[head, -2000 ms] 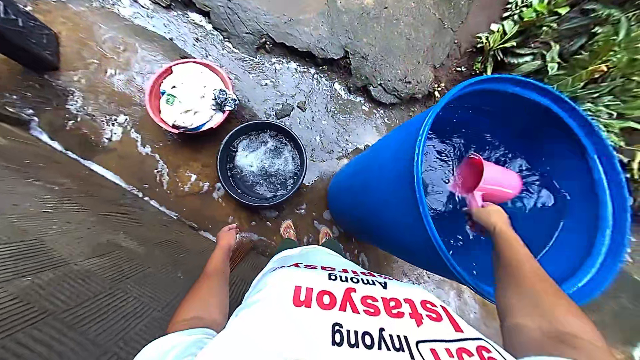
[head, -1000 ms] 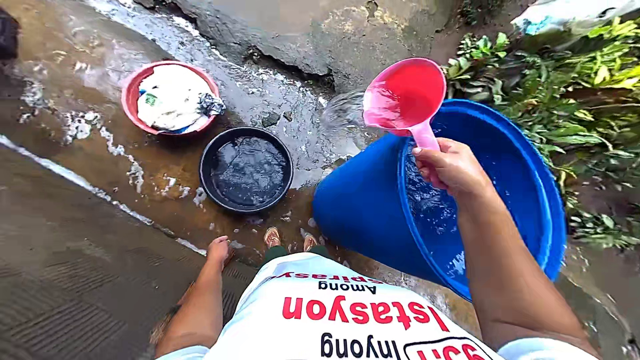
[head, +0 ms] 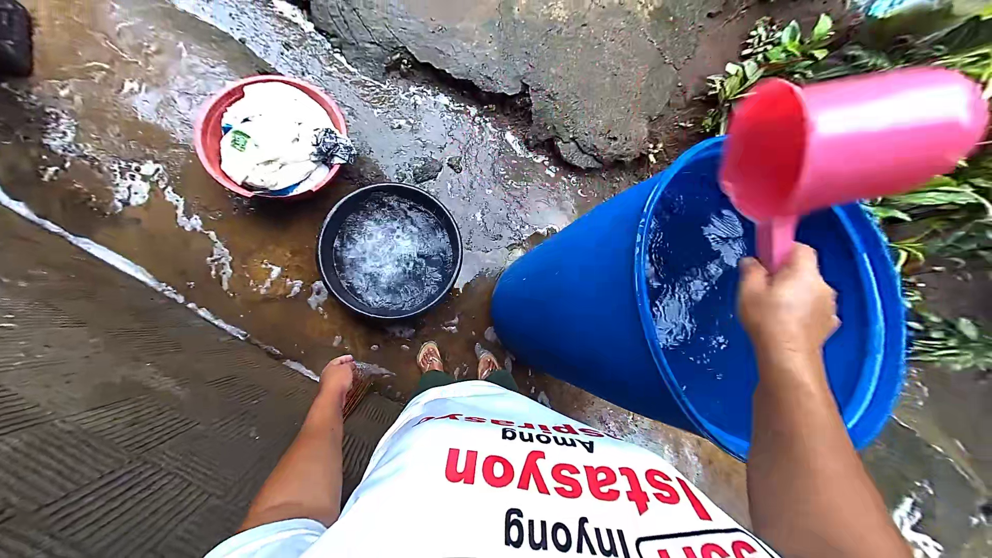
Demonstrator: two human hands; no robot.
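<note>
My right hand (head: 789, 298) grips the handle of a pink plastic dipper (head: 876, 139), held over the blue plastic drum (head: 581, 287) with its mouth facing left. Water with a rippled surface lies inside the drum. My left hand (head: 338, 376) hangs low beside my shirt; a brownish bristled thing is next to it, and whether the fingers hold it I cannot tell. A black basin (head: 325, 260) of churning, bubbly water stands on the ground in front of my feet. Beyond it to the left is a red basin (head: 205, 147) piled with white cloth.
Wet ground with soap suds surrounds the basins. A cracked concrete slab (head: 604, 70) lies ahead, and green plants (head: 961, 201) grow beyond the drum at the right. Textured paving (head: 139, 449) covers the lower left. A dark object (head: 15, 39) sits at the upper left edge.
The dipper went from inside the drum to above its near-left rim, then right, over the drum again. The black basin's water, calmer one second ago, is churned and bubbly.
</note>
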